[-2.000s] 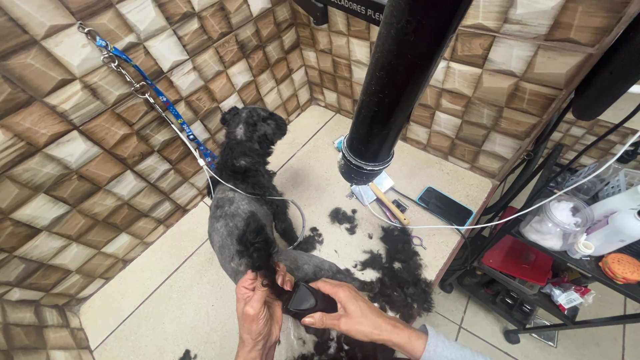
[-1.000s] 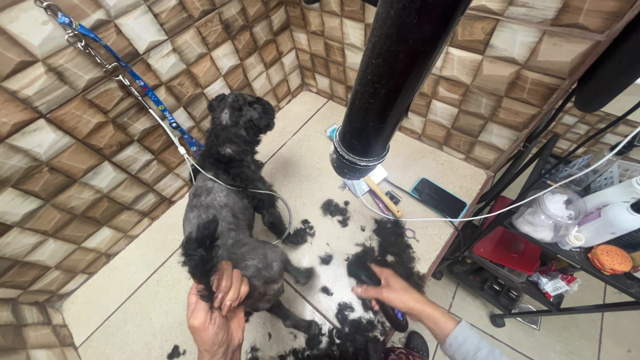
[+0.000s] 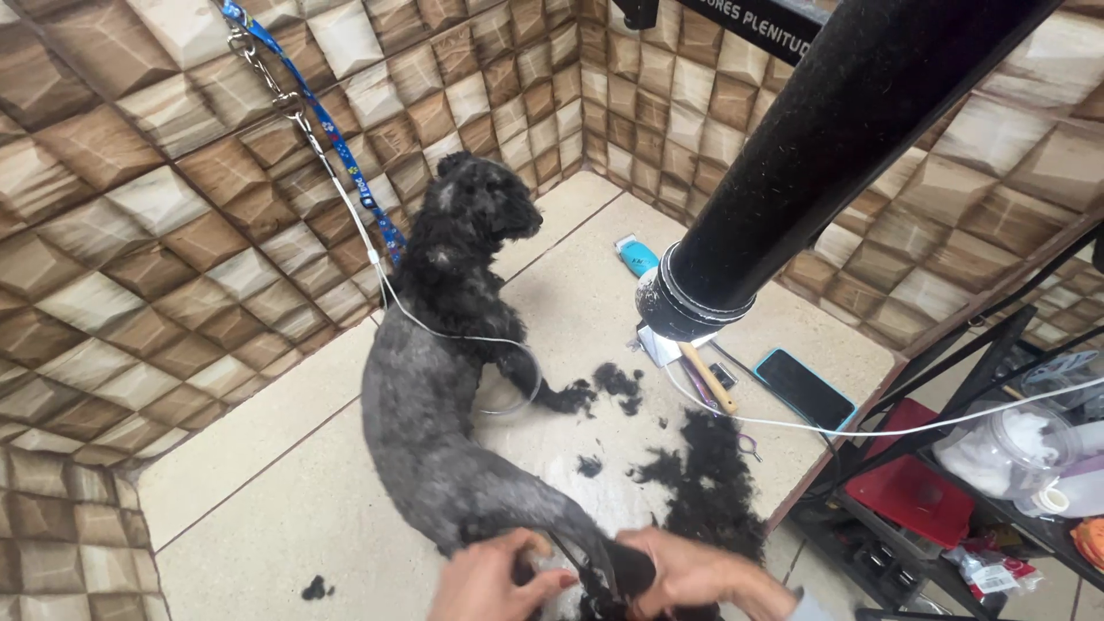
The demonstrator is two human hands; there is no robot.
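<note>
A black dog with closely clipped grey fur on its back (image 3: 431, 431) stands on the pale tiled surface (image 3: 285, 483), its head turned to the right. A blue patterned strap (image 3: 332, 129) and a thin white cord run from its neck to the upper left. At the dog's rear, my left hand (image 3: 500, 576) has thumb and fingers bent around dark fur; whether this is tail or leg cannot be told. My right hand (image 3: 690, 569) is closed on a dark hair clipper (image 3: 634, 567), partly hidden and blurred, against the outstretched hind leg.
Cut black fur (image 3: 711, 483) lies right of the dog. A black hose (image 3: 802, 155) hangs over a turquoise clipper (image 3: 636, 255) and a wooden-handled tool (image 3: 707, 378). Beside them lies a phone (image 3: 804, 388). A shelf rack with a red box (image 3: 910, 500) stands at right; textured walls enclose the corner.
The right hand with the clipper has moved from the cut fur back to the dog's hind leg. My left hand, on the dark fur of the tail a second ago, is now lower at the rear.
</note>
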